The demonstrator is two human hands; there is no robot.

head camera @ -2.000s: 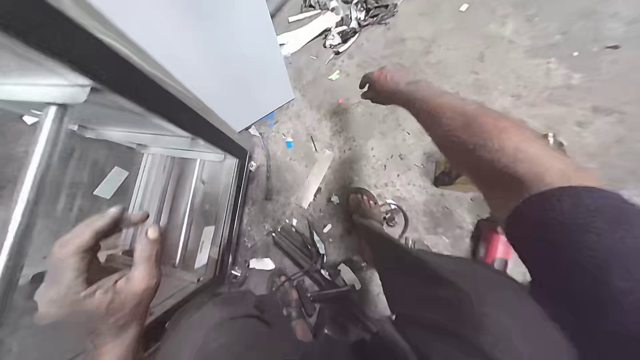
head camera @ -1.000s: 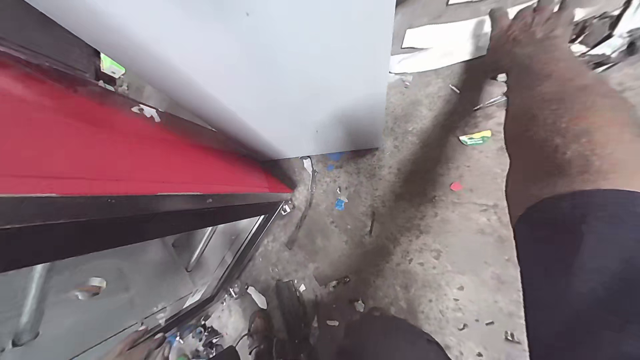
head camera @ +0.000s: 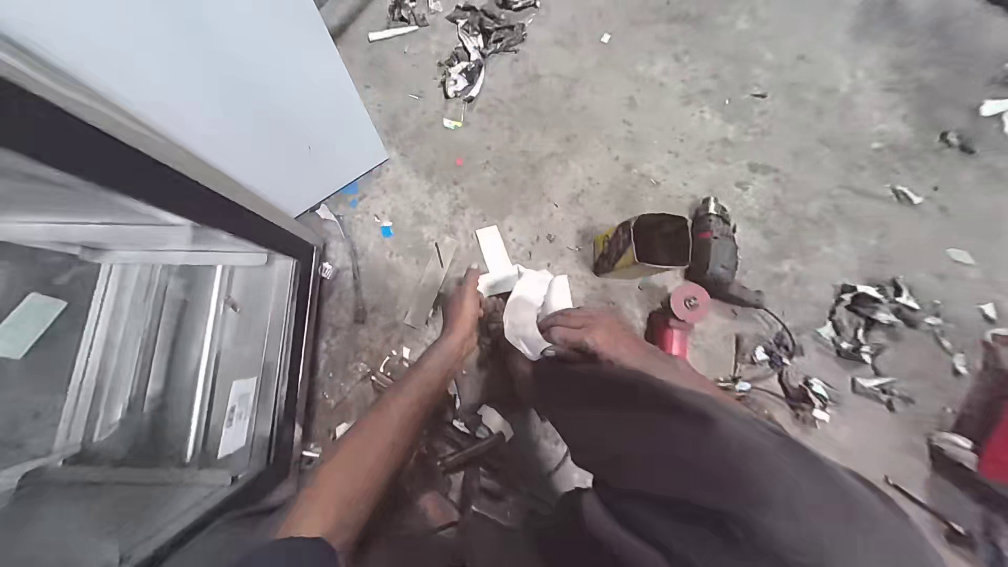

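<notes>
Low over the floor, a crumpled white strip [head camera: 529,311], paper or tape, lies between my two hands. My left hand [head camera: 465,311] has its fingers at the strip's left end. Against the right side of the strip, my right hand [head camera: 583,331] has its fingers bent round the edge. A flat pale piece [head camera: 494,248] extends up from the strip near my left fingertips. My foot is mostly hidden beneath the strip and my hands.
A metal-framed cabinet [head camera: 303,331] and a pale panel [head camera: 236,94] stand at left. To the right are an open yellow-black container [head camera: 622,252], a power drill [head camera: 714,248] and a red tool with a pink disc [head camera: 690,302]. Scraps [head camera: 866,323] litter the concrete floor.
My hands, apart in the earlier frames, are now close together at the white strip. My right hand has come down from the upper floor area. The view has shifted widely.
</notes>
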